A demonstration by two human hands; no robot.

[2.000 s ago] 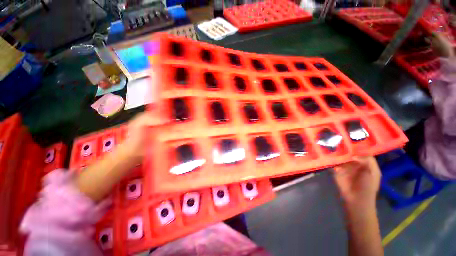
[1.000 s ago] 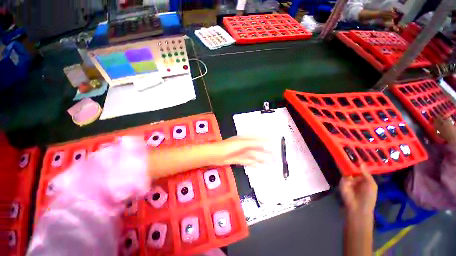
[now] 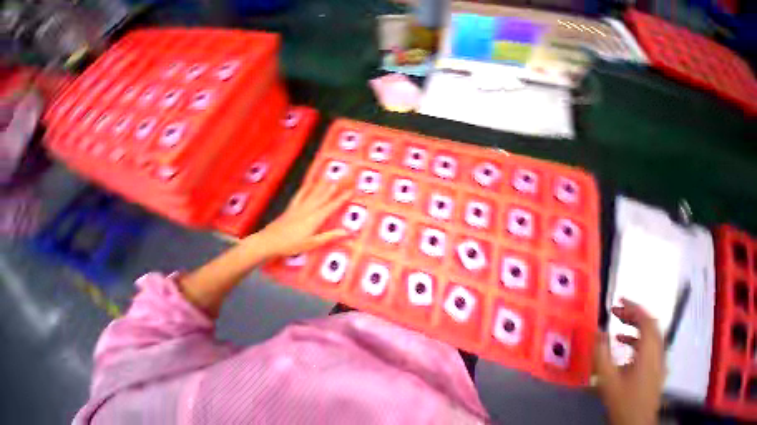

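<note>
A red foam tray [image 3: 452, 187] lies in front of me, its pockets holding watch bodies face down, pale pink squares with dark round centres such as this one [image 3: 515, 272]. My left hand [image 3: 314, 217] lies over the tray's left part, fingers spread, with nothing seen held. My right hand [image 3: 635, 365] is at the tray's lower right corner, beside the clipboard, blurred. Its fingers are bent and apart, and I see nothing in it; its contact with the tray edge is unclear.
Stacked red trays [image 3: 241, 124] stand at the left. The clipboard [image 3: 693, 324] with paper and a pen is at right, beside another red tray [image 3: 735, 332] of dark watches. The tester [image 3: 498, 37], white sheet [image 3: 498, 104] and pink paper [image 3: 397, 91] are behind. A blue stool [image 3: 87, 236] is lower left.
The view has swung left. The tray of dark watches is out of my right hand and right of the clipboard. My left hand has moved back over the face-down watch tray; my right hand is now near its corner.
</note>
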